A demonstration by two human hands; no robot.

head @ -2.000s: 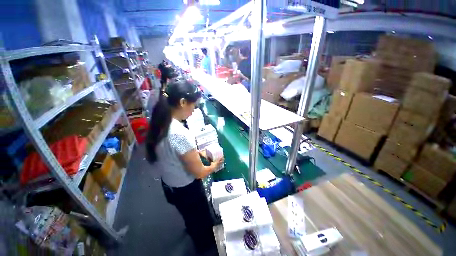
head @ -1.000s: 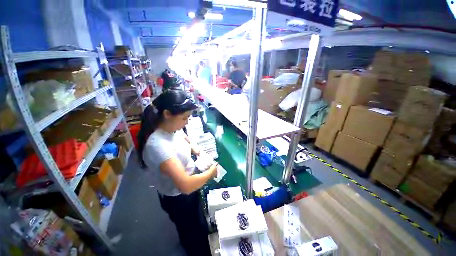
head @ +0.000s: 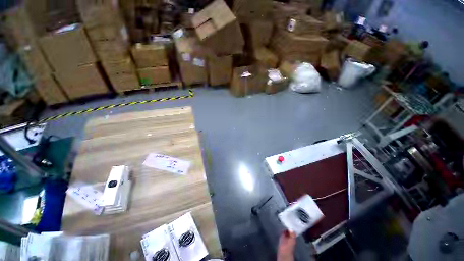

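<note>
My left hand (head: pixel 286 245) rises from the bottom edge, right of centre, and is cut off below. Its fingers grip the lower left corner of a white product box (head: pixel 292 222) with a dark round coil picture. The box is tilted in the air in front of the red-brown bed of the wrapping machine infeed (head: pixel 305 182). My right hand is not in view. More white boxes (head: pixel 190 243) lie at the table's near edge, and a small box stack (head: pixel 116 191) stands farther left on the wood-grain table (head: pixel 173 132).
Paper sheets (head: pixel 167 163) lie on the table. A red button (head: pixel 280 159) sits on the white machine top. Pale metal bars (head: pixel 350 178) cross the bed's right side. A thin cable lies over the bed. Brown cartons (head: pixel 75 58) are piled behind yellow-black floor tape. A green-topped line is at left.
The view has swung right and down, from the person at the packing line to the table and machine. My left hand and its box have come into view.
</note>
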